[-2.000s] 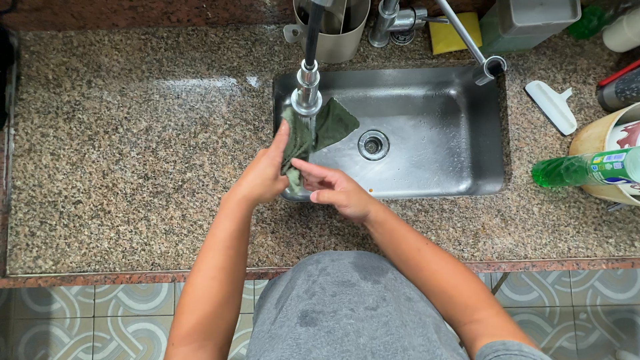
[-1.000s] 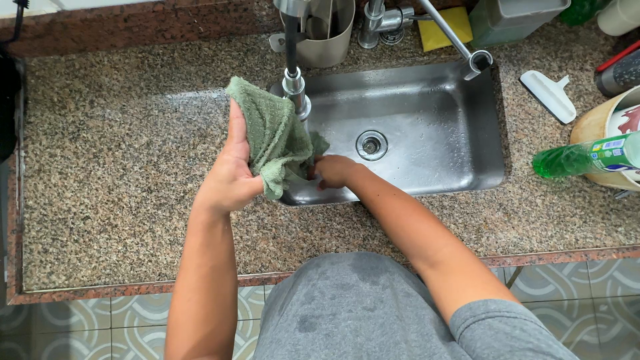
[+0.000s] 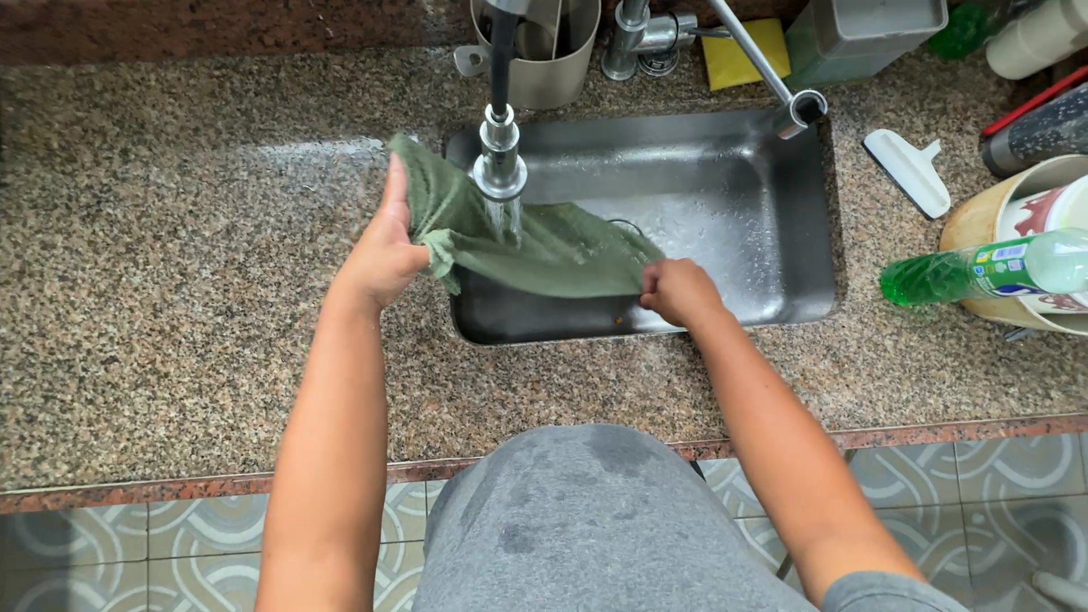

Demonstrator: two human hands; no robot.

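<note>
A wet green cloth is stretched across the left part of the stainless steel sink. My left hand grips its left end at the sink's left edge, with the thumb and fingers around the fabric. The right end is pinched in my right hand, over the front of the basin. Water runs from the faucet's spray head onto the cloth between my hands. The drain is mostly hidden behind the cloth.
Behind the sink are a utensil holder, a faucet base, a yellow sponge cloth and a grey container. A white squeegee, a green plastic bottle and a round bin are at the right on the granite counter.
The cloth was bunched up two seconds ago and now spreads wide between my hands. My right hand has moved right, drawing one end of the cloth along.
</note>
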